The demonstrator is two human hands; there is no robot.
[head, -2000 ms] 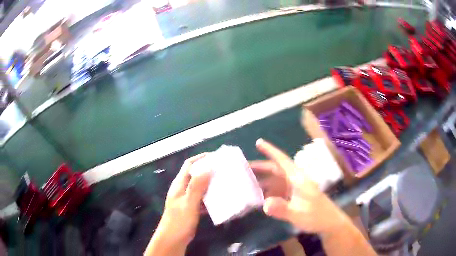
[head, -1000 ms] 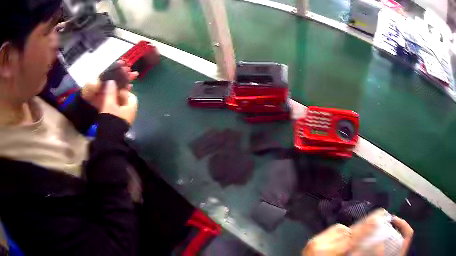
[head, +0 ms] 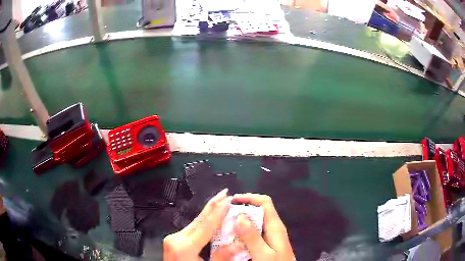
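A packet in white wrapping [head: 220,246] is held between both my hands at the bottom centre. My left hand [head: 198,230] grips its left side. My right hand [head: 262,229] grips its right side, with the thumb across its face. Whether the wrapping is open cannot be told. Black speaker grilles [head: 121,208] lie loosely piled on the worktop left of my hands. A red radio [head: 136,140] with a keypad and bare round speaker lies on another red radio behind the pile.
More radios [head: 71,135] with black fronts are stacked at left. A carton [head: 433,193] of purple cells [head: 420,191] stands at right, with a white packet [head: 394,218] against it and red radios [head: 450,165] beyond. A pale rail [head: 285,145] borders the green conveyor [head: 255,92].
The view has swung left to the seated co-worker, then back to the centre. The white packet remains in my hands. My right hand, apart from it two seconds ago, is now closed on it.
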